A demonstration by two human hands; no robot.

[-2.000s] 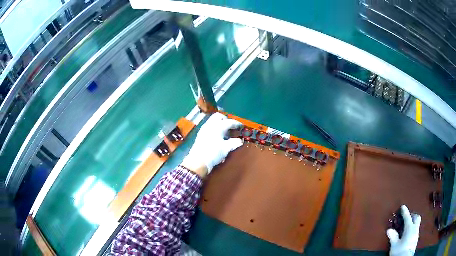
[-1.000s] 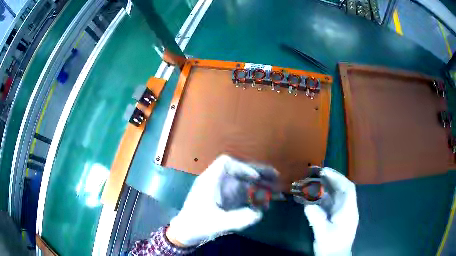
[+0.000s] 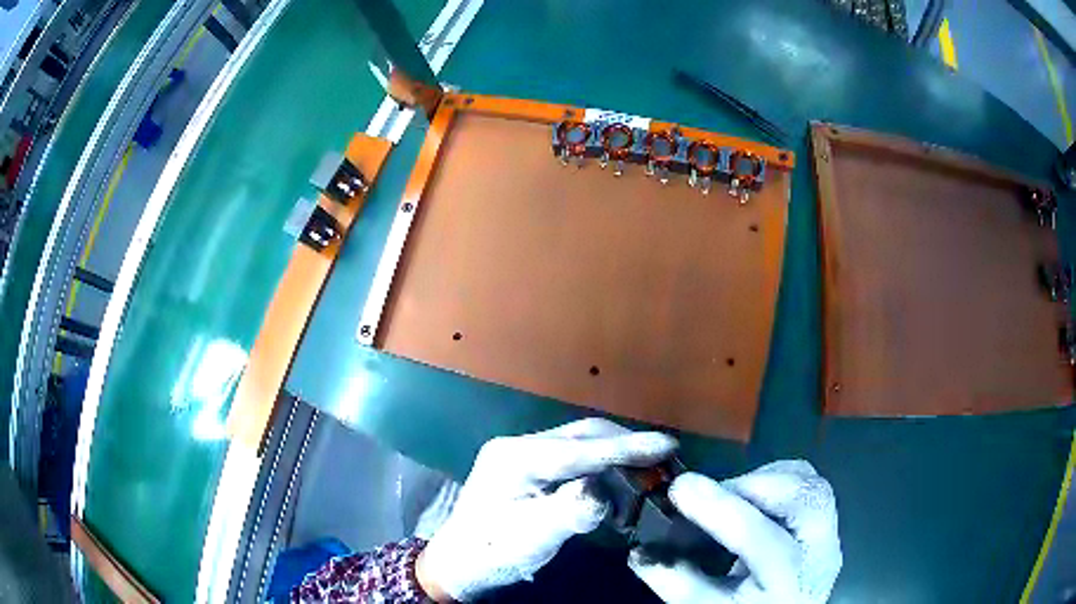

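My left hand (image 3: 537, 507), in a white glove, grips a small dark case (image 3: 628, 493) in front of the left tray's near edge. My right hand (image 3: 755, 531), also gloved, has its fingers on the same piece from the right. Copper winding (image 3: 651, 474) shows between the fingertips; whether it sits fully inside the case cannot be told. Several wound coils (image 3: 661, 150) with silvery leads stand in a row along the far rim of the left bakelite tray (image 3: 578, 260).
The right bakelite tray (image 3: 932, 283) has a few dark leaded parts (image 3: 1052, 281) at its right edge. A thin black tool (image 3: 729, 100) lies behind the trays. Two cased blocks (image 3: 316, 227) sit on the orange strip (image 3: 289, 319) at left, by a metal post (image 3: 395, 41).
Both hands have come together; the case and the coil, held apart a second ago, now meet between the fingers. The trays sit slightly higher in view.
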